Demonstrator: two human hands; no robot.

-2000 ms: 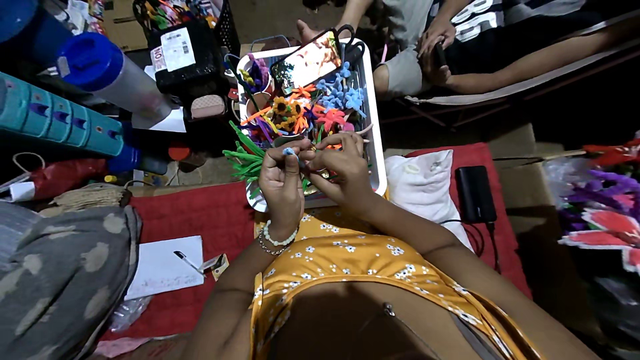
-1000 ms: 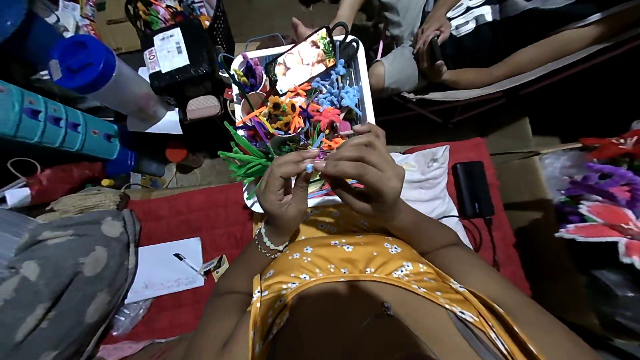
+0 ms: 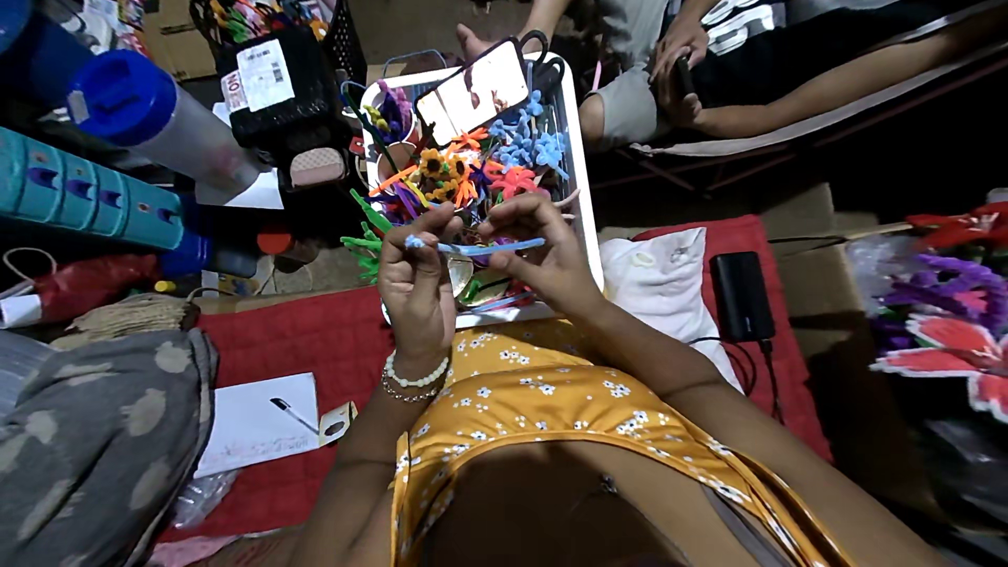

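A light blue pipe cleaner [image 3: 492, 247] stretches between my hands, with a small curled knot at its left end. My left hand [image 3: 421, 276] pinches that knotted end between thumb and index finger. My right hand [image 3: 547, 252] is at the other half, its thumb and fingers around the stem; whether they press on it is hard to tell. Just beyond the hands is a white tray [image 3: 587, 197] full of pipe-cleaner flowers: orange sunflowers [image 3: 441, 175], blue flowers [image 3: 528, 142], a coral-red flower [image 3: 516, 182] and green stems [image 3: 366, 240]. A lit phone [image 3: 475, 90] leans over the tray's far part.
Left are a blue-lidded plastic jug [image 3: 177, 118], a black wrapped box [image 3: 276, 87], teal drawers [image 3: 87, 189] and paper with a pen [image 3: 260, 425]. Right are a white cloth [image 3: 657, 272], a black power bank [image 3: 742, 295] and more flowers [image 3: 945, 346]. Another person's hand [image 3: 679, 67] holds a phone.
My hands have moved apart, and the blue pipe cleaner now shows stretched between them. One second ago the fingers were close together around it.
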